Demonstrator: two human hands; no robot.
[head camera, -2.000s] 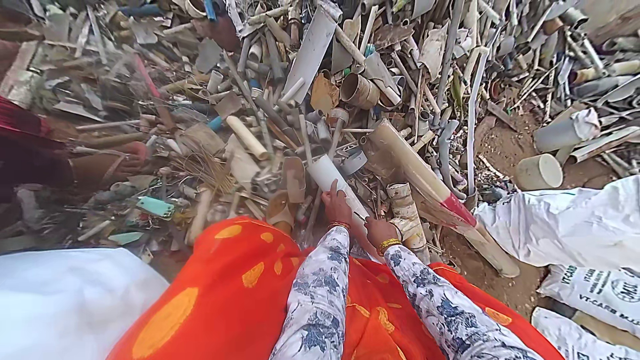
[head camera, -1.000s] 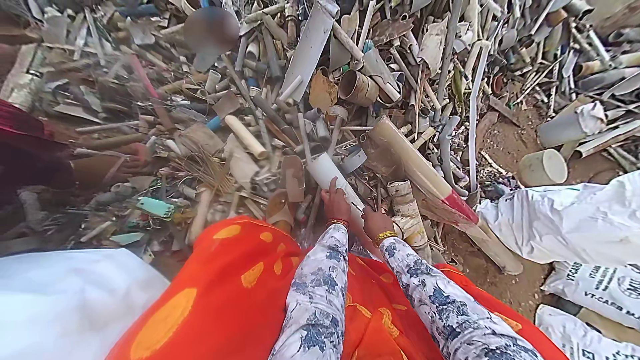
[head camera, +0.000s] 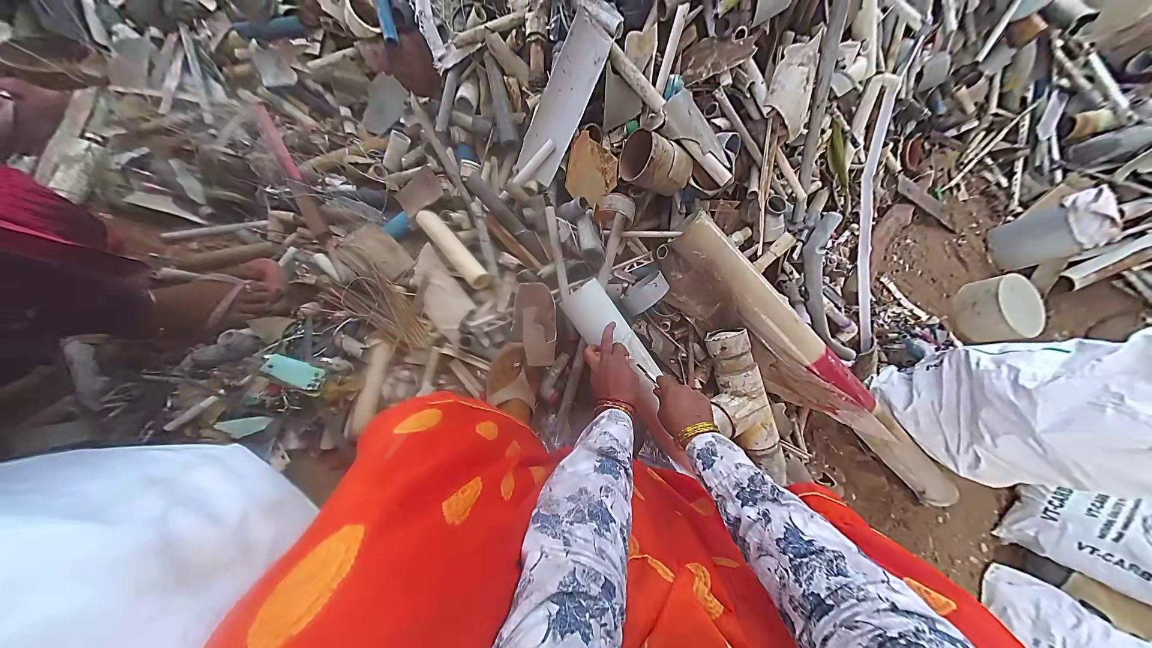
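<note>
A white plastic pipe (head camera: 601, 313) slants from the scrap pile toward my lap. On its near part lies my left hand (head camera: 613, 367), one finger stretched along the pipe and the others bent on it. My right hand (head camera: 679, 405) is closed beside the pipe's right side, with a small dark, thin thing showing at its fingertips; what it is cannot be told. Just right of that hand lies a dirty white pipe fitting (head camera: 742, 396). A cream pipe with a red band (head camera: 765, 297) slants past it. Lower parts of both hands' fingers are hidden.
Broken pipes and plastic scraps (head camera: 504, 108) cover the ground ahead. At left, another person's hand (head camera: 261, 283) reaches into the pile. White sacks (head camera: 1035, 405) lie at right, some printed, and white sheeting (head camera: 135, 540) at lower left. A cut cream pipe piece (head camera: 999, 308) stands near bare soil.
My hands stay at the white pipe, with only small shifts of the fingers. The other person's hand at left has moved a little to the right.
</note>
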